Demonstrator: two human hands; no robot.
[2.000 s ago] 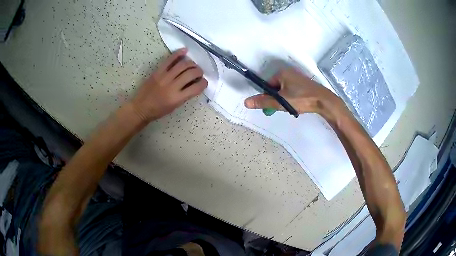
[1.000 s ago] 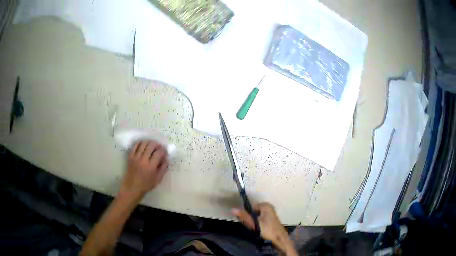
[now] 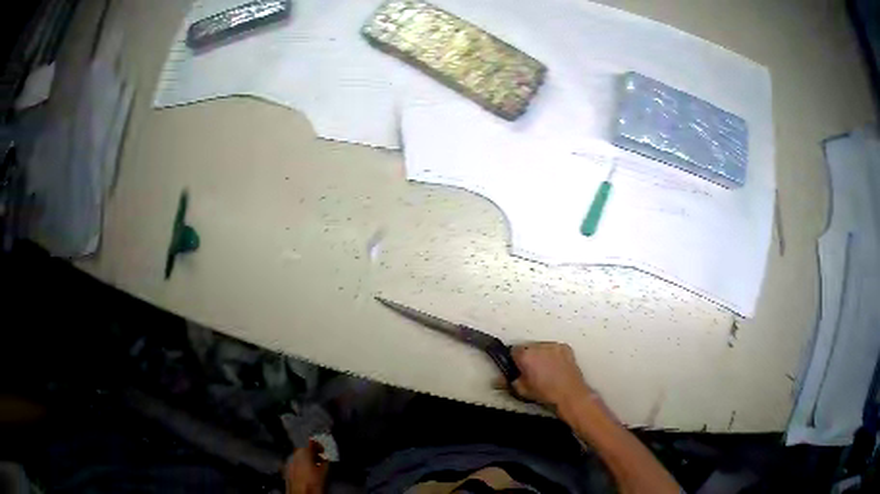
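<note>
My right hand point(image 3: 546, 373) is closed around the black handles of the fabric shears point(image 3: 439, 321) near the table's front edge. The silver blades look closed and point left over the table. My left hand point(image 3: 307, 469) is small and dark at the bottom, below the table edge, with a pale grey-white scrap point(image 3: 313, 430) at its fingers. The white paper marker point(image 3: 463, 154) lies on the table, its near edge curved.
On the paper lie a gold weight point(image 3: 458, 58), a silver-blue weight point(image 3: 681, 130), a dark weight point(image 3: 238, 21) and a green-handled awl point(image 3: 597, 207). A dark green forked object point(image 3: 180, 235) lies at left. Cut pieces point(image 3: 845, 280) lie at right. Scraps are heaped below the table.
My left hand has moved off the table and down with the scrap. The shears have moved off the paper to the front edge and swung to point left. The view has shifted, showing more at left.
</note>
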